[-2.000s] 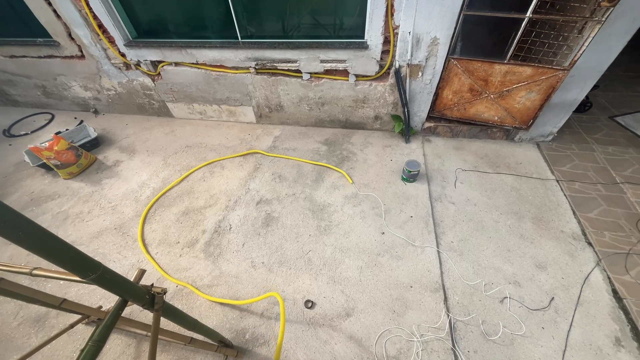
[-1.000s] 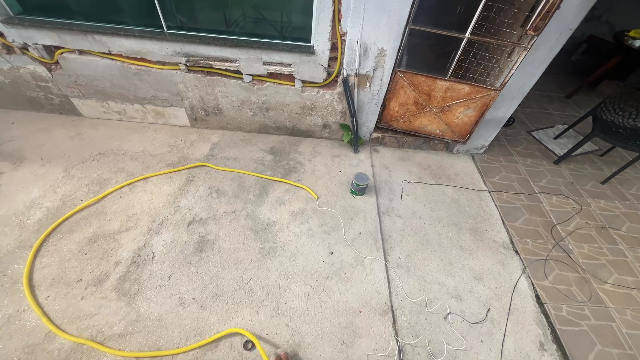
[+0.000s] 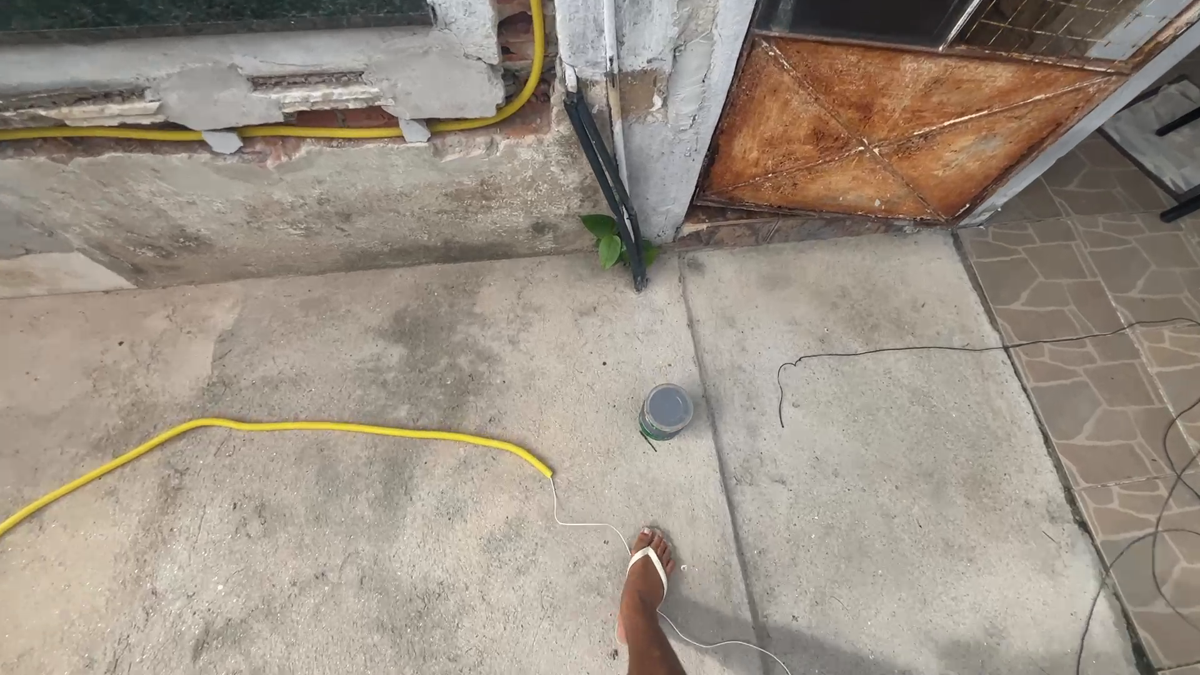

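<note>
Neither of my hands shows in the head view. A yellow corrugated conduit (image 3: pixel 347 428) lies curved on the concrete floor at the left, and a thin white wire (image 3: pixel 591 524) comes out of its end. The wire runs to my foot in a white flip-flop (image 3: pixel 647 572) at the bottom centre and shows again beyond it, toward the lower right. A round container with a grey lid (image 3: pixel 667 410) stands to the right of the conduit's end.
Another yellow conduit (image 3: pixel 319 132) runs along the broken wall. Black tubes (image 3: pixel 605 178) lean at the wall corner beside a small green plant (image 3: pixel 607 246). A rusty metal door (image 3: pixel 872 131) is at the upper right. A thin dark wire (image 3: pixel 900 350) crosses onto the stone-pattern tiles (image 3: pixel 1097 375).
The view has moved in toward the conduit's end and the container. My foot in the flip-flop now shows by the white wire; the bamboo poles seen at first are out of view.
</note>
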